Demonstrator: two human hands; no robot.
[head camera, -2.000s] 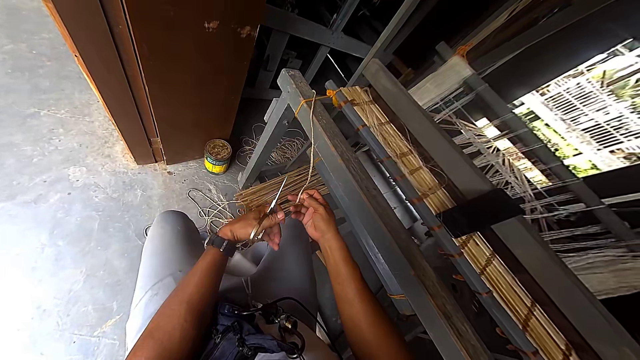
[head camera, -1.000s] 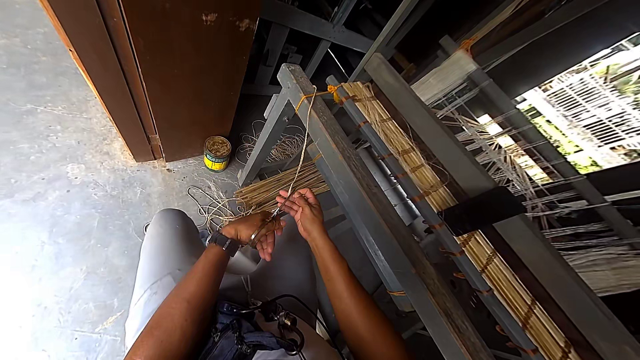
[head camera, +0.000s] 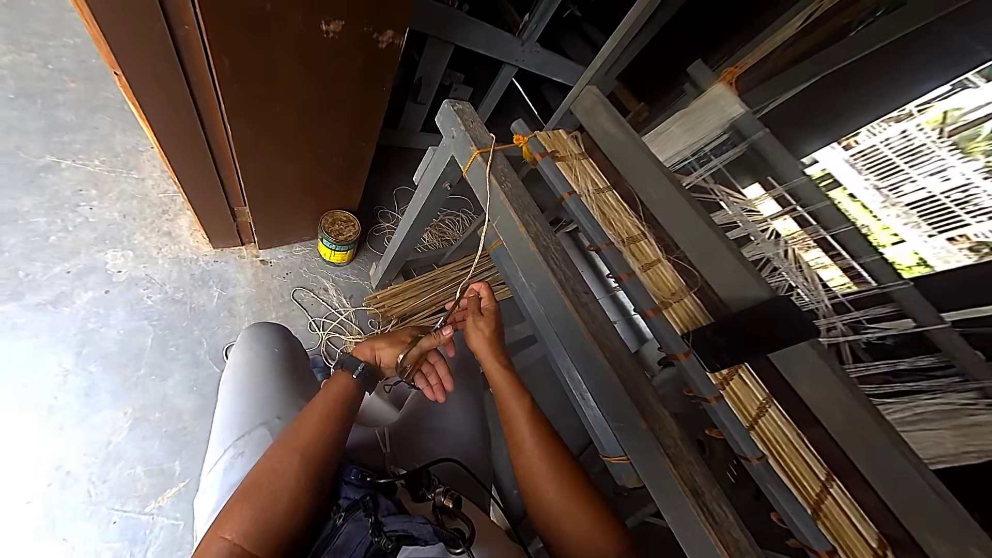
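Observation:
My left hand (head camera: 418, 358), with a dark watch on its wrist, holds a pair of metal scissors (head camera: 404, 359); a finger loop shows at the thumb, and several fingers hang loose. The blades lie close to a thin twisted cord (head camera: 485, 225), partly hidden by my fingers. That cord runs from the top of a grey wooden frame beam (head camera: 535, 232) down to my right hand (head camera: 479, 316), which pinches it just right of the scissors. Below and behind my hands, a bundle of thin sticks (head camera: 434, 291) lies by the foot of the frame, with loose cord (head camera: 333, 318) on the floor beside it.
A tin can (head camera: 339, 236) stands on the concrete floor by a brown wooden panel (head camera: 302, 101). Tangled cord (head camera: 442, 229) lies behind the frame leg. At right, a loom-like frame holds slats bound in a row (head camera: 643, 240) and many pale threads (head camera: 806, 256).
The scissor blades, pointing up and clear of my fingers two seconds ago, have turned in beside the cord. The cord hangs straighter than it did then.

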